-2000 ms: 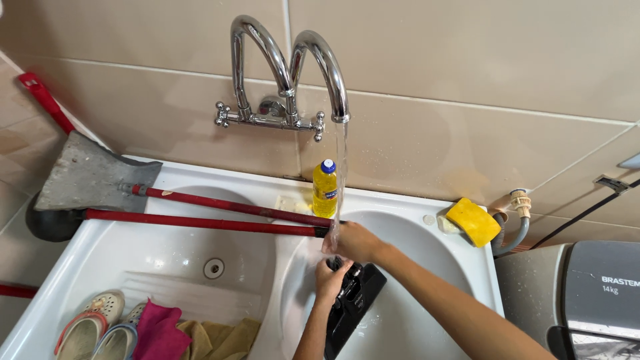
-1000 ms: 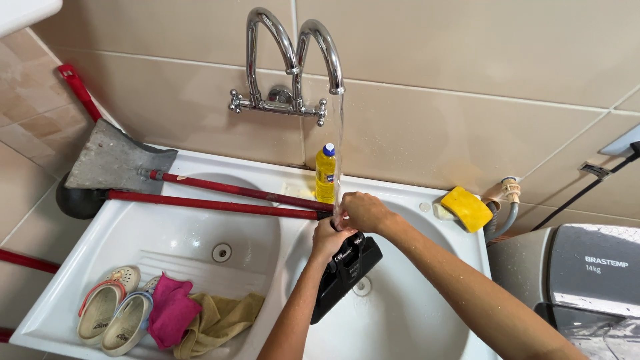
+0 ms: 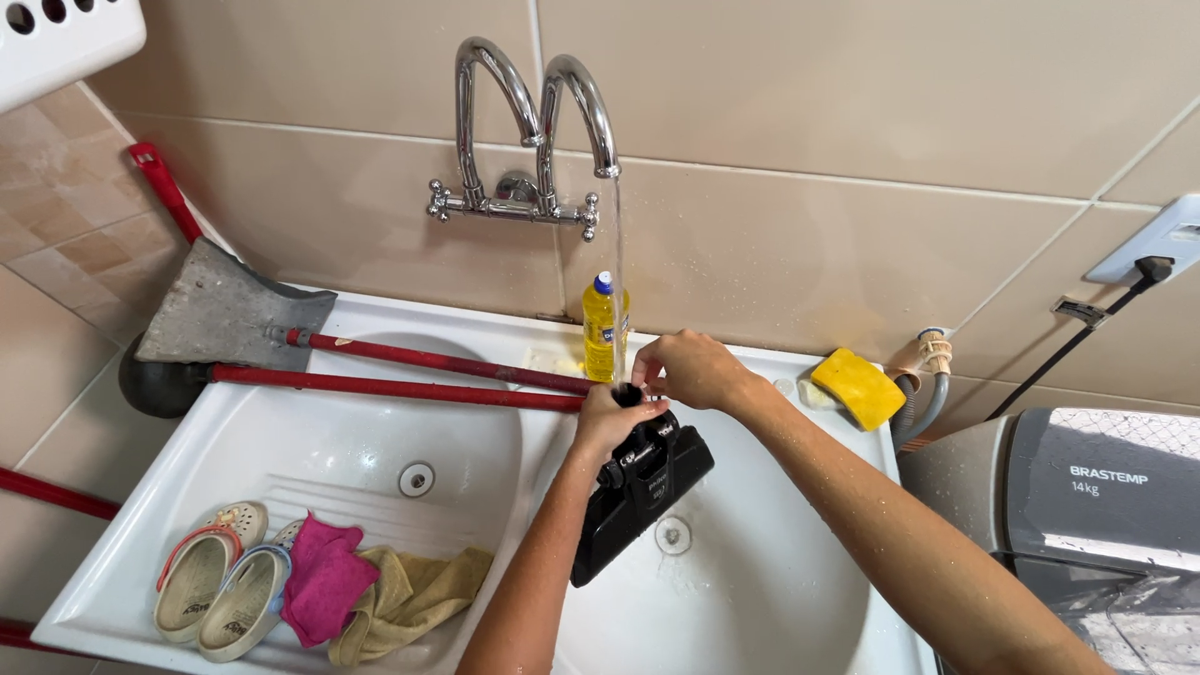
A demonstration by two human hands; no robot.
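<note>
My left hand (image 3: 614, 417) grips the neck of a black vacuum cleaner floor head (image 3: 645, 497), which hangs tilted over the right basin (image 3: 750, 553) of a white double sink. My right hand (image 3: 689, 370) is at the top of the neck, fingers bent; whether they hold part of it cannot be told. From the right spout of the chrome wall faucet (image 3: 586, 112), a thin stream of water (image 3: 618, 281) falls onto the neck opening. Behind the hands, against the wall, stands a yellow bottle with a blue cap (image 3: 600, 328).
A grey dustpan (image 3: 239, 305) and two red handles (image 3: 403, 387) lie across the left basin (image 3: 366, 506). In that basin are clogs (image 3: 220, 581), a pink cloth (image 3: 323, 577) and a tan cloth (image 3: 412, 595). A yellow sponge (image 3: 858, 387) rests on the right rim, near a washing machine (image 3: 1097, 497).
Over the two seconds, the floor head has been turned and tilted in my hands. My right hand has shifted to the right of the neck opening, leaving it exposed under the stream.
</note>
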